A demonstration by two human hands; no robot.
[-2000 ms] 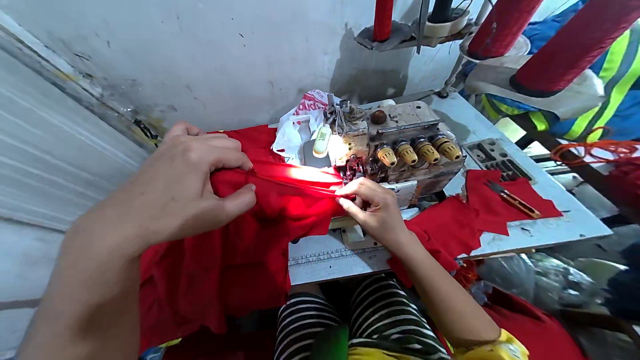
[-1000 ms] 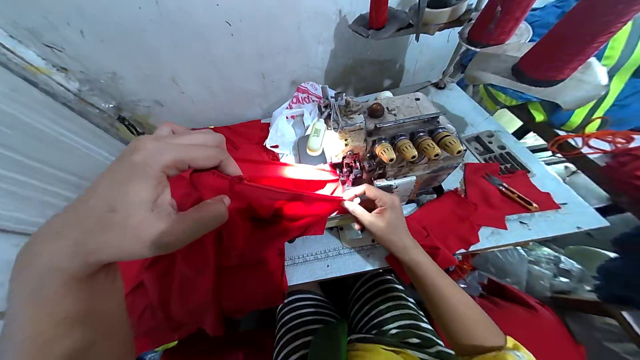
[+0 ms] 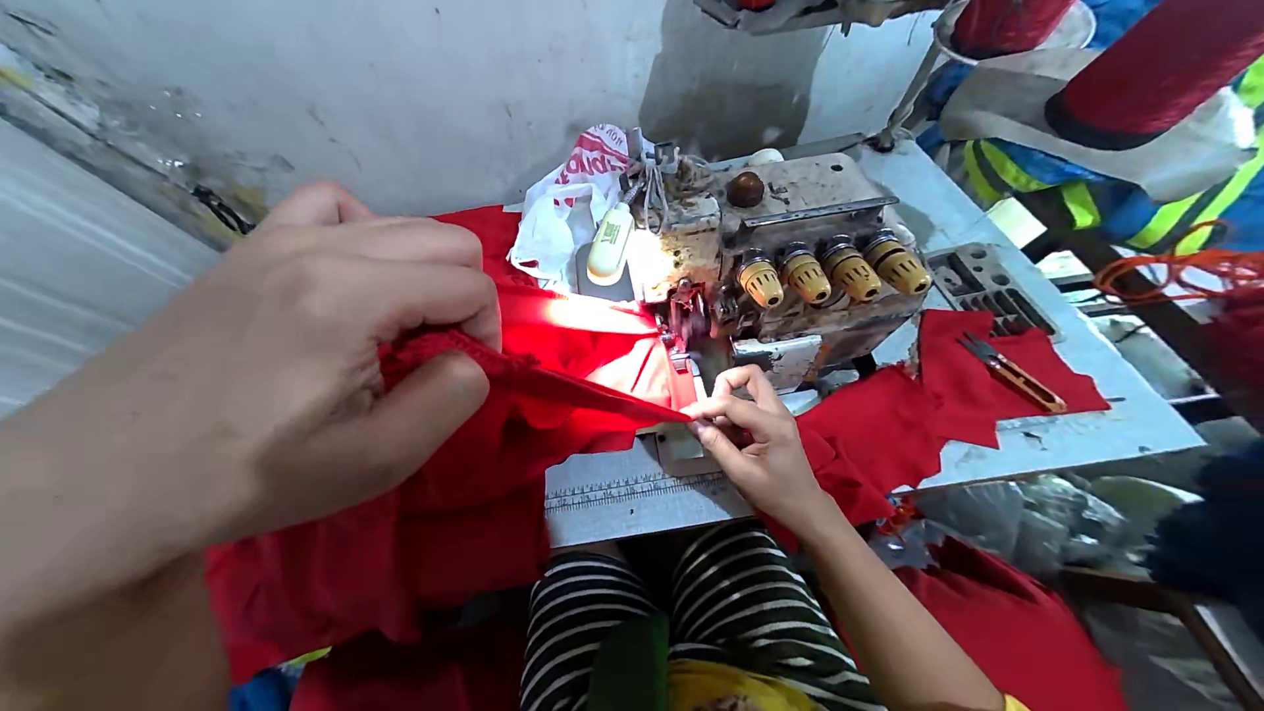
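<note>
My left hand (image 3: 346,365), large at the left, pinches red fabric (image 3: 464,494) between thumb and fingers. A narrow folded edge of that fabric runs taut to my right hand (image 3: 755,444), which pinches its other end just in front of the presser foot of an overlock sewing machine (image 3: 810,257). The machine's lamp lights the cloth beside the needle area. The rest of the fabric hangs over the table's front edge at the left. Several yellow tension dials (image 3: 854,272) line the machine's front.
Thread snips (image 3: 1012,373) lie on red cloth pieces (image 3: 963,385) at the right. A plastic bag (image 3: 568,212) and a small white bottle (image 3: 610,242) stand behind the fabric. Red thread cones (image 3: 1155,79) rise at upper right. A measuring tape (image 3: 632,491) runs along the table's front edge.
The stretched fabric edge, earlier level close to the needle area, now slopes down to my right hand, which is nearer the table's front edge. Both hands keep their pinch.
</note>
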